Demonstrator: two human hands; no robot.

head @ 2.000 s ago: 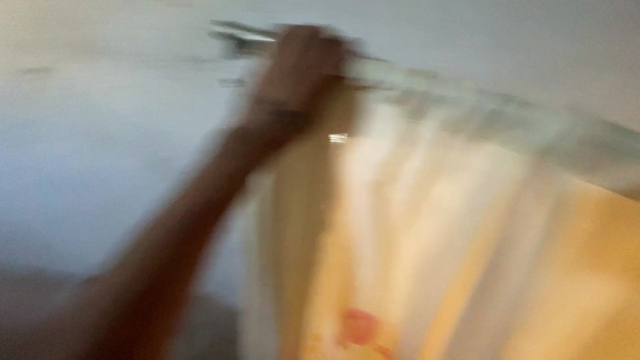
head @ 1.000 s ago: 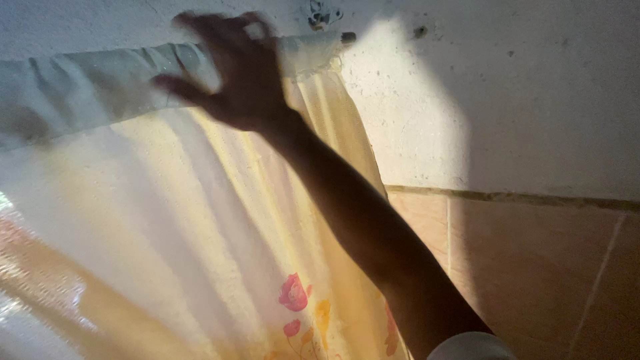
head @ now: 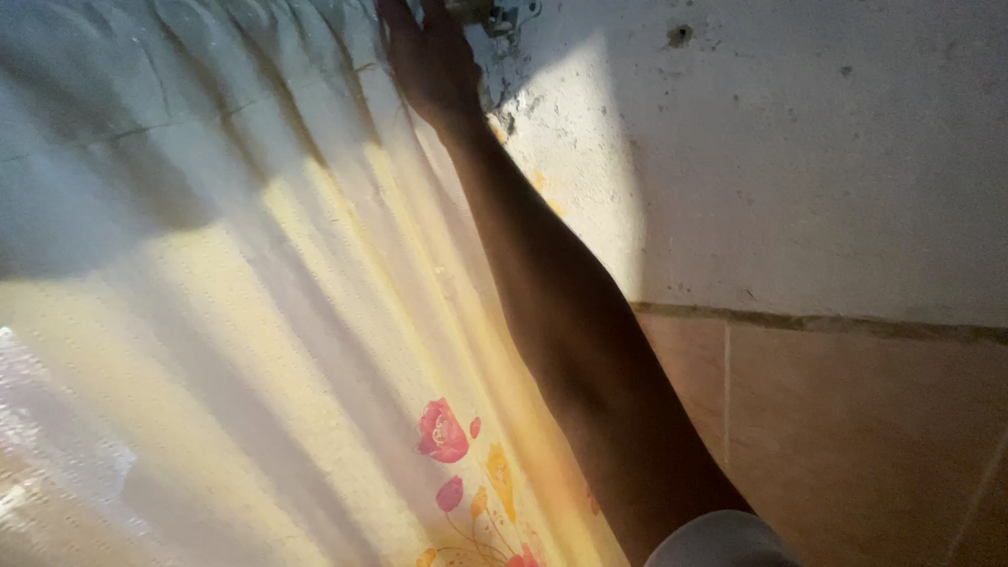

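A sheer curtain (head: 315, 354) with pink and orange printed flowers hangs in folds over the left and middle of the view, sunlight coming through it. My right hand (head: 437, 67) reaches up to the curtain's gathered top edge near its right end, and its fingertips are cut off by the top of the view. Whether the fingers grip the cloth or the rod cannot be told. Just right of the hand is a metal rod bracket (head: 500, 20) on the wall. My left hand is out of view.
A white plastered wall (head: 803, 157) with a small hole (head: 680, 35) and chipped patches is on the right. Below it, past a rough ledge line, are orange-brown wall tiles (head: 850, 425). My forearm crosses in front of the curtain's right edge.
My right hand, spread over the curtain top a second ago, is now at its right end beside the bracket. The view has swung to the right since two seconds ago.
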